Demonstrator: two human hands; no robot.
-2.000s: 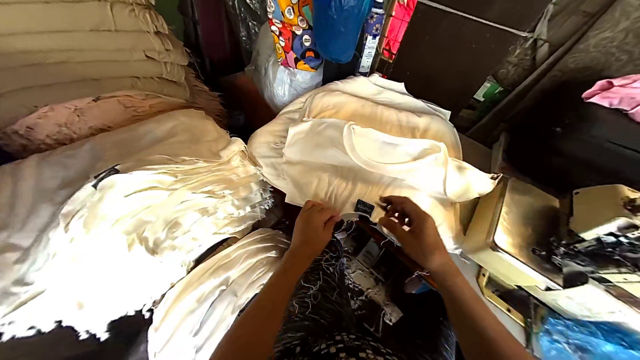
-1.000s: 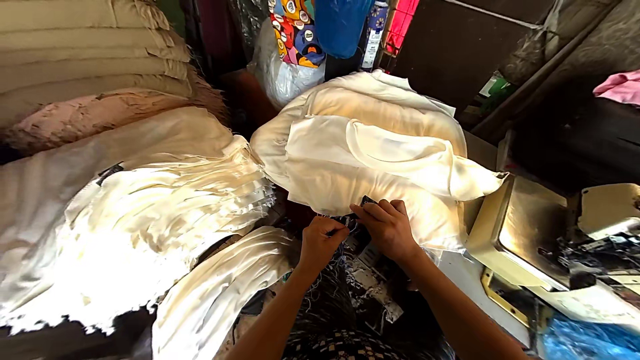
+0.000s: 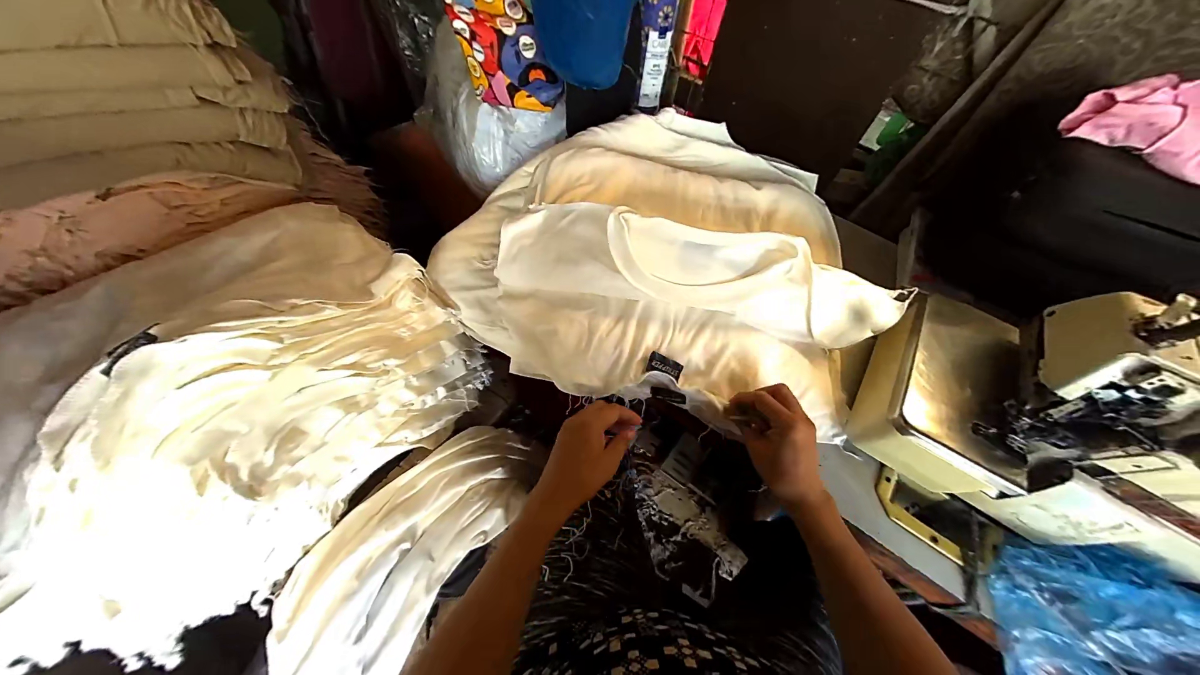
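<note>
A pile of cream fabric garments point(image 3: 572, 347) lies in front of me, with a cream garment with a rounded neckline point(image 3: 703, 272) spread on top. At the pile's near edge, a black woven label point(image 3: 666, 364) bearing writing stands up from a narrow white fabric edge point(image 3: 694, 398). My right hand point(image 3: 776, 441) pinches that edge right of the label. To the label's left, my left hand point(image 3: 592, 450) has thumb and fingertips together beside the edge and dark threads; whether it holds any is unclear. Loose threads hang under both hands.
Stacked cream cloth pieces point(image 3: 281, 403) lie at left, with beige folded cloth point(image 3: 141, 103) behind. A second white cloth bundle point(image 3: 412, 553) hangs nearer me. At right are a cream sewing machine point(image 3: 947, 394) and blue plastic point(image 3: 1087, 609). A blue container point(image 3: 581, 37) is at the back.
My hands have moved apart, the right one to the right. The black label, partly covered by my fingers a second ago, now shows between them.
</note>
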